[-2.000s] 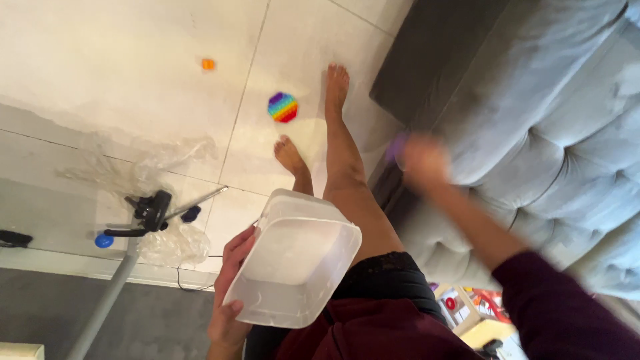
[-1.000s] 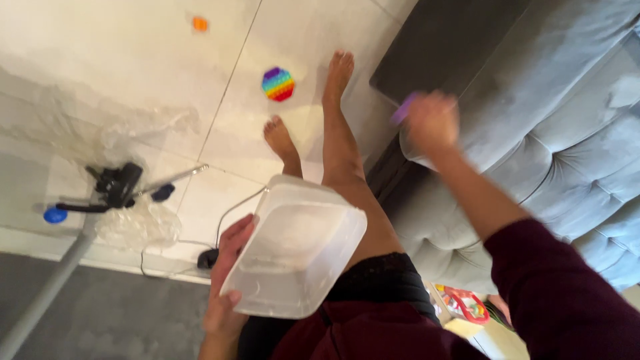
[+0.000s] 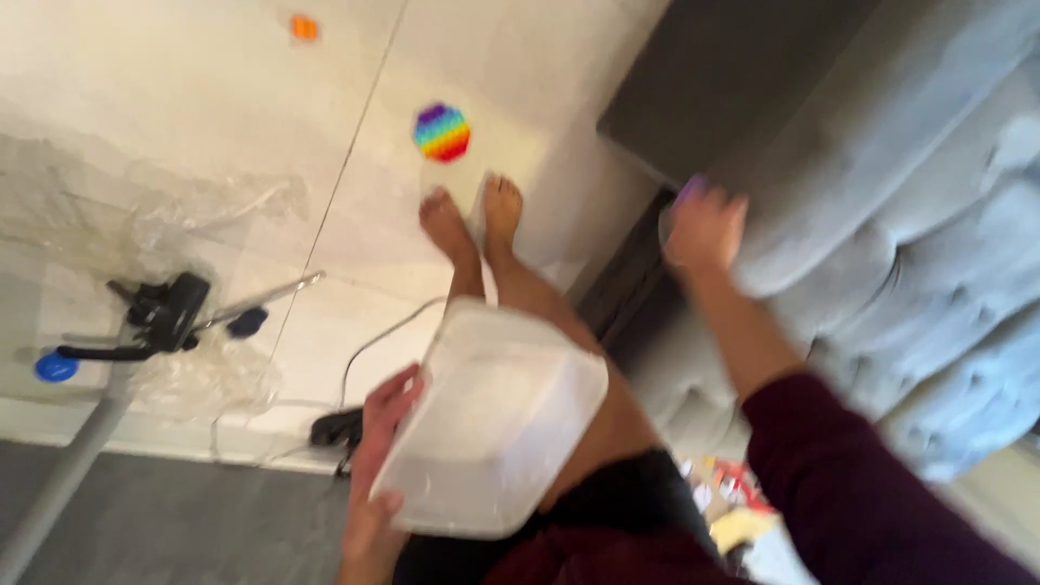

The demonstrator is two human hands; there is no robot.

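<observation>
My left hand [image 3: 382, 463] grips the side wall of a translucent plastic tub [image 3: 487, 422], which is tilted in front of my legs with nothing visible inside. My right hand [image 3: 705, 227], blurred, is beside the front edge of a grey tufted sofa [image 3: 877, 236]. A small purple thing [image 3: 691, 188] shows at its fingers; what it is cannot be made out. Past my bare feet, a rainbow octagonal pop-it toy [image 3: 442, 132] lies on the tiled floor, with a small orange block-like thing [image 3: 305, 28] farther off.
At the left, a grey pole [image 3: 73, 471] with a black clamp-like fitting [image 3: 166, 313] stands near crumpled clear plastic [image 3: 203, 374] and a blue round thing [image 3: 56, 366]. A thin cable [image 3: 382, 333] crosses the floor. A dark sofa base panel [image 3: 699, 89] lies ahead, right.
My feet have come close together near the rainbow toy; they were apart before. My left hand keeps hold of the tub, and the purple thing stays at my right hand.
</observation>
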